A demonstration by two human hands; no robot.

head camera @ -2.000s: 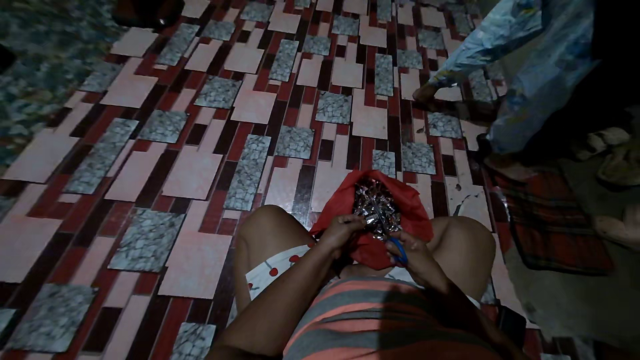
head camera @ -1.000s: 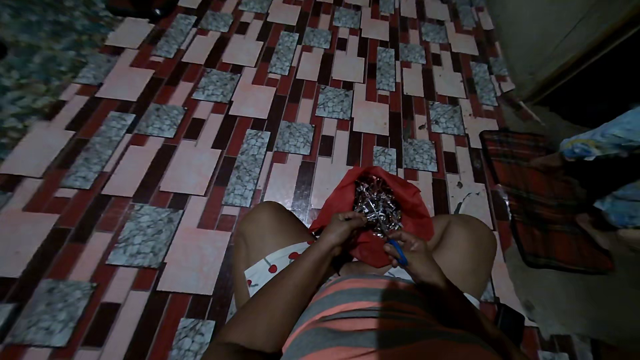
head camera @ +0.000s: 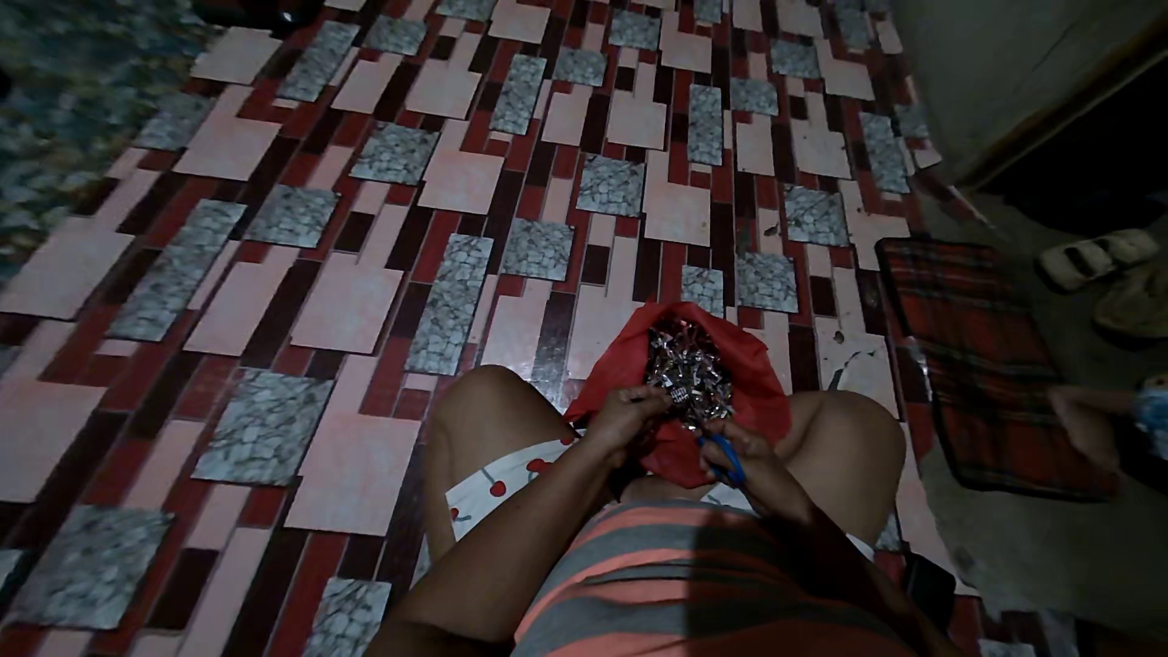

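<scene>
A red cloth or bag (head camera: 762, 392) lies open in my lap between my crossed legs, with a heap of shiny silvery cut pieces (head camera: 693, 360) in it. My left hand (head camera: 631, 415) pinches a small silvery strip (head camera: 679, 396) over the heap's near left side. Blue-handled scissors (head camera: 727, 456) are in my right hand (head camera: 753, 461), at the near right edge of the heap. The scissors' blades are hard to make out among the shiny pieces, and whether they touch the strip I cannot tell.
Around me is a patterned floor (head camera: 347, 301) in pink, red and grey. To the right lies a red plaid mat (head camera: 981, 365), with another person's foot (head camera: 1086, 429) at its edge. Sandals (head camera: 1095, 260) rest beyond it. A small dark object (head camera: 929, 589) sits beside my right hip.
The other person, standing at the upper right two seconds ago, has moved toward the right edge, where only a foot and a bit of clothing show. My hands stay at the heap.
</scene>
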